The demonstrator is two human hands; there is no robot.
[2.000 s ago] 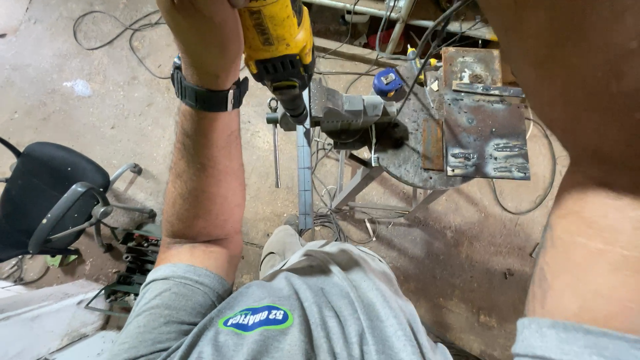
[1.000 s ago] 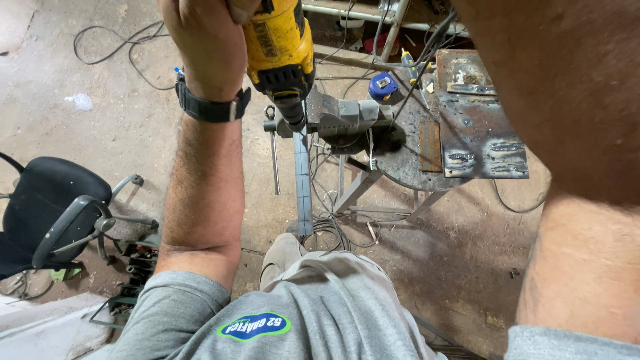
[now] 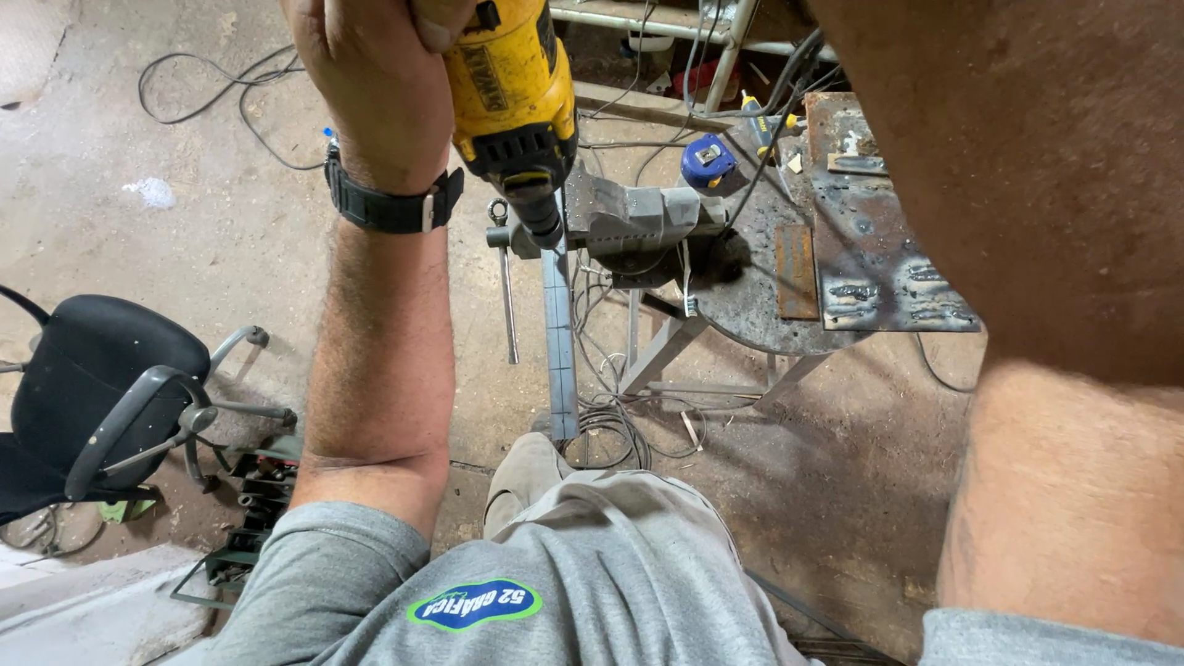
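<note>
My left hand (image 3: 384, 83), with a black watch on its wrist, grips the yellow and black DeWalt power drill (image 3: 518, 102) at the top. The drill points downward, its dark chuck (image 3: 539, 217) over a long blue-grey metal bar (image 3: 561, 342) marked with cross lines. A grey bench vise (image 3: 638, 217) is around the bar's upper part, its handle hanging at the left. The chuck hides the place where the tool meets the bar. My right arm rises along the right side, and its hand is out of view.
The vise sits on a round metal stand (image 3: 754, 305), which also bears a blue tape measure (image 3: 709, 161), a rusty strip (image 3: 796, 273) and a weld-marked steel plate (image 3: 893, 277). Cables (image 3: 615, 430) lie coiled on the floor below. A black office chair (image 3: 111, 379) stands at left.
</note>
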